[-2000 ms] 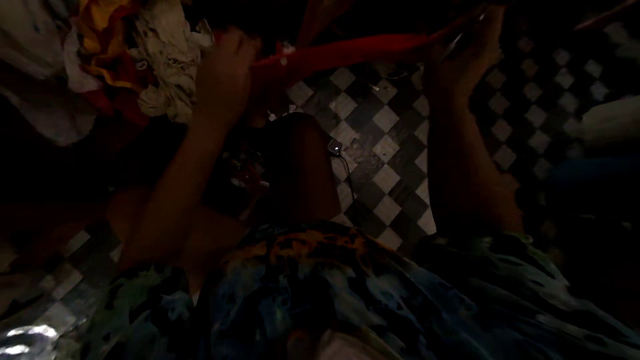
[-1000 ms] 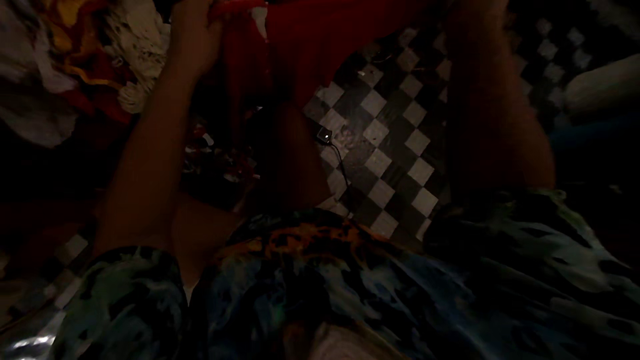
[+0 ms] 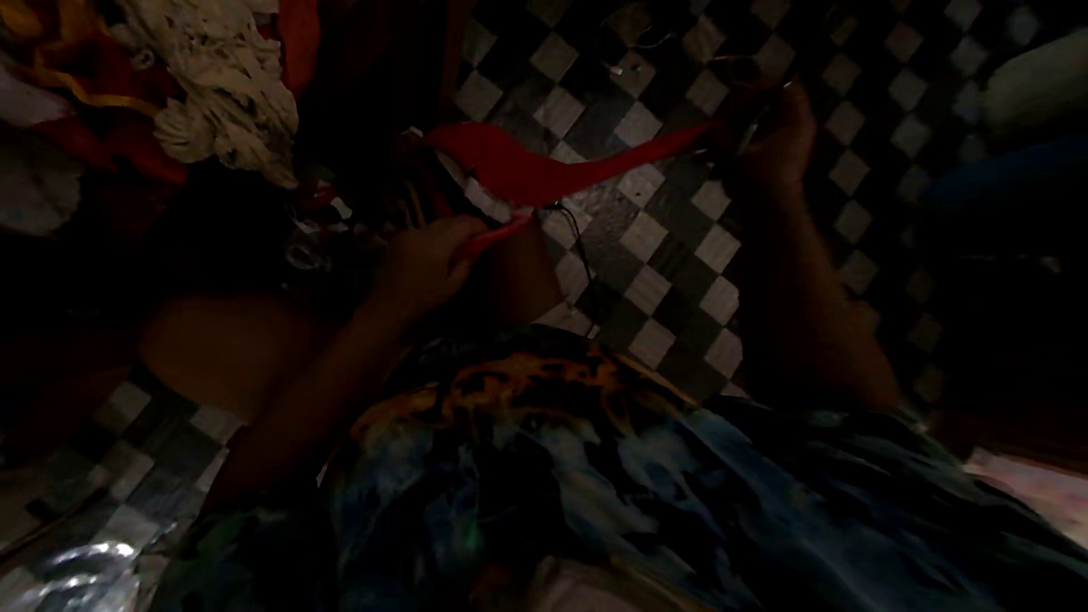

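Note:
A red cloth [image 3: 518, 170] with a whitish edge is stretched between my two hands, above the person's own leg and the floor. My left hand [image 3: 429, 263] grips one red edge of it at the centre left. At the upper right my right hand [image 3: 778, 136] closes around the narrowed far end, and a thin shiny item, too dark to name, shows at its fingers. The middle of the cloth hangs wide, while its right part is pulled into a narrow strip.
Cream ruffled cloth [image 3: 225, 85] and orange and red cloth [image 3: 102, 68] lie heaped at the upper left. A thin dark cable [image 3: 582, 242] runs over the checkered floor [image 3: 646, 289]. A shiny metallic object [image 3: 85, 569] is at the lower left, a pale rounded thing [image 3: 1041, 89] at the upper right.
My left hand has come down and toward the middle from the upper left, still on the red cloth. The cloth hung broader between the hands a second ago.

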